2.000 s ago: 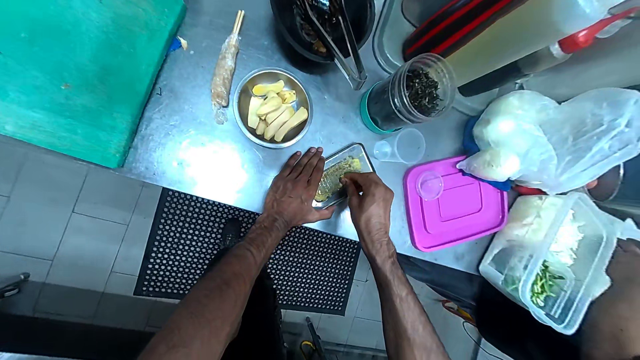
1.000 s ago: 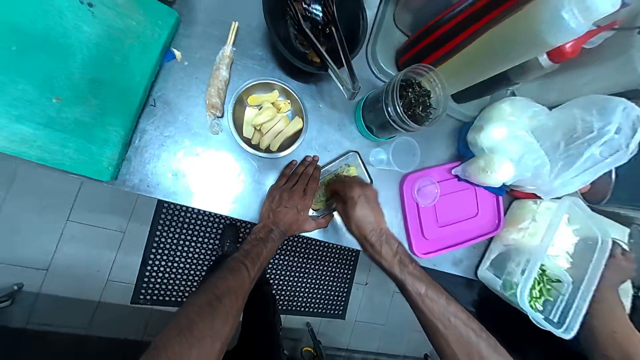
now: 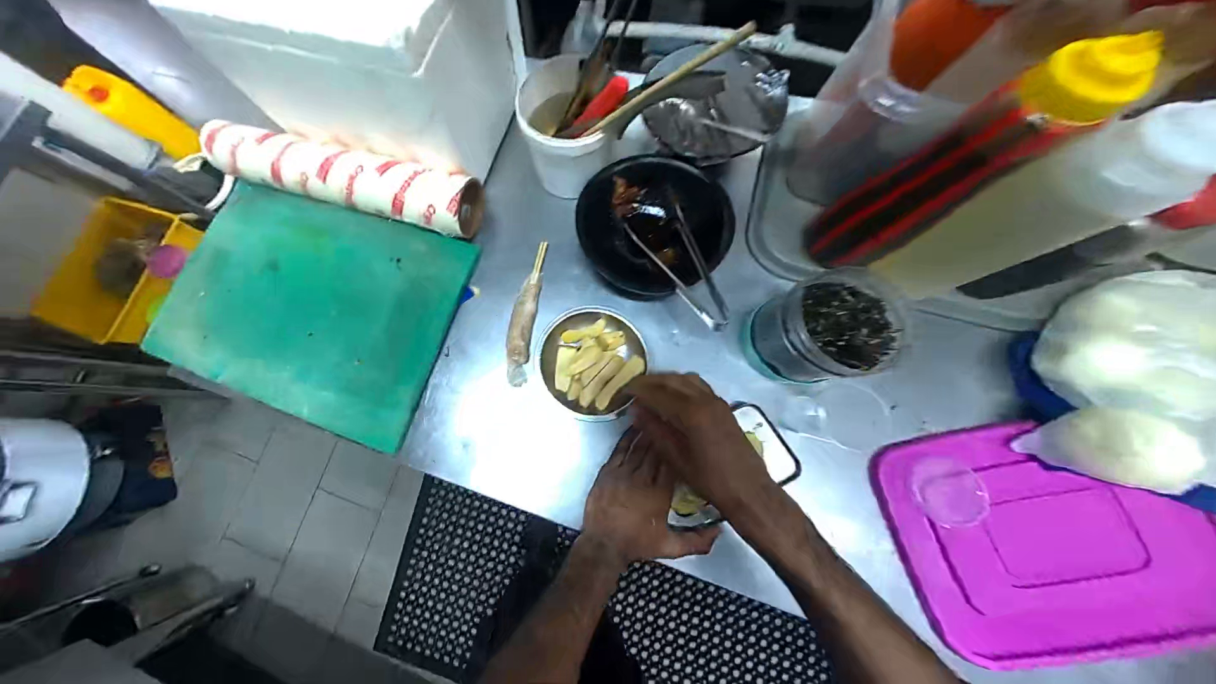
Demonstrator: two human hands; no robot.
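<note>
My left hand (image 3: 638, 499) lies over the near left side of a small metal tray (image 3: 774, 445), its thumb along the near edge. Yellow grated matter and part of what looks like a grater show in the tray. Crossing above the left fingers, my right hand (image 3: 692, 432) reaches toward the near right rim of a steel bowl (image 3: 546, 366). Peeled yellow pieces, seemingly ginger (image 3: 597, 361), fill the bowl. The right fingertips are bent downward and partly hidden, so I cannot tell whether they hold anything. A wrapped skewer (image 3: 522, 328) lies left of the bowl.
A green cutting board (image 3: 313, 304) and a printed roll (image 3: 342, 180) are at left. Behind the bowl stands a black bowl (image 3: 594, 223) with tongs (image 3: 698, 256). A jar of dark dried bits (image 3: 845, 328) and a magenta lid (image 3: 1054, 541) are to the right.
My right hand has moved left, from over the grater in the tray to beside the bowl's rim. The left hand stays at the tray. The view has shifted, showing more at the left and back.
</note>
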